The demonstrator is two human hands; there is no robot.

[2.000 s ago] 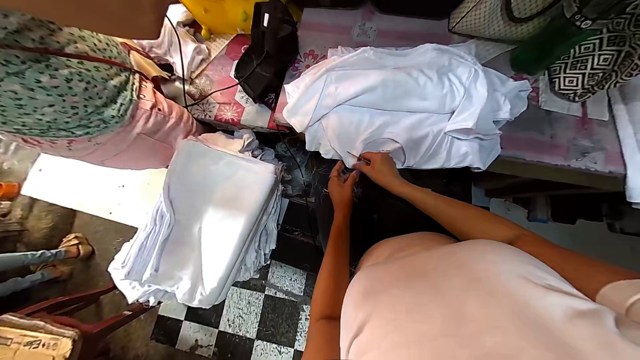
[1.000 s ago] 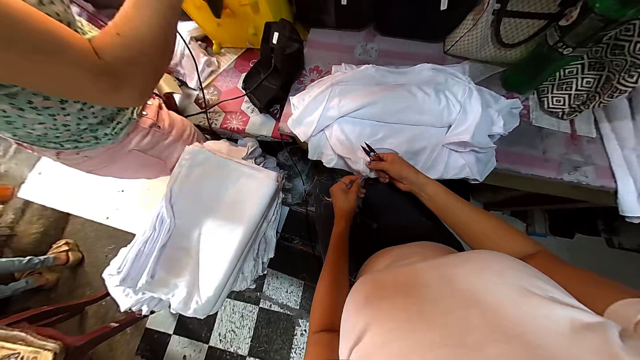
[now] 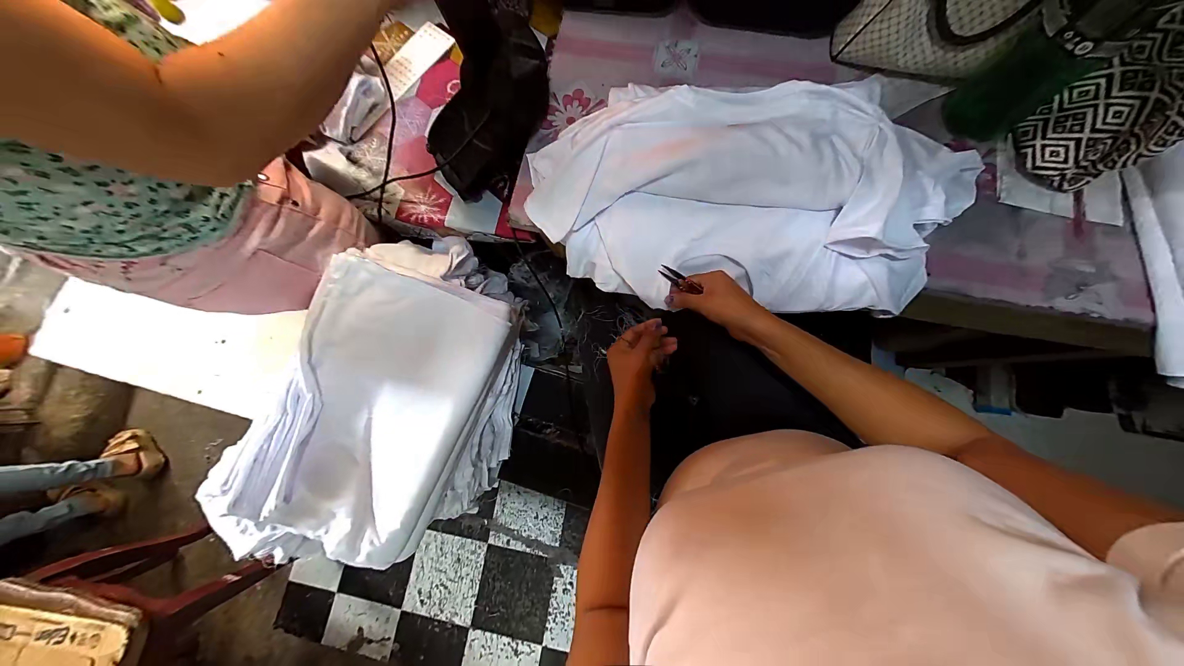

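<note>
My right hand [image 3: 712,301] holds small dark thread snips [image 3: 680,278], their points resting over the near edge of a pile of white shirts [image 3: 740,176] on the table. Just left of it and lower, my left hand [image 3: 640,351] is off the cloth, above my dark-clad lap, fingers loosely curled. Loose threads [image 3: 606,326] lie by that hand; whether its fingers pinch any cannot be told. A tall stack of folded white cloth [image 3: 388,370] stands to the left of my arms.
A co-worker's arm [image 3: 213,102] reaches over the table at upper left. Black cloth [image 3: 490,102] and a cord lie on the patterned tablecloth [image 3: 610,46]. Bags and a green bottle [image 3: 1008,92] stand at upper right. A dark red chair [image 3: 176,592] is at lower left.
My left hand has come away from the shirt edge, down toward my lap. The snips in my right hand show since one second ago. The co-worker's arm has come further into view.
</note>
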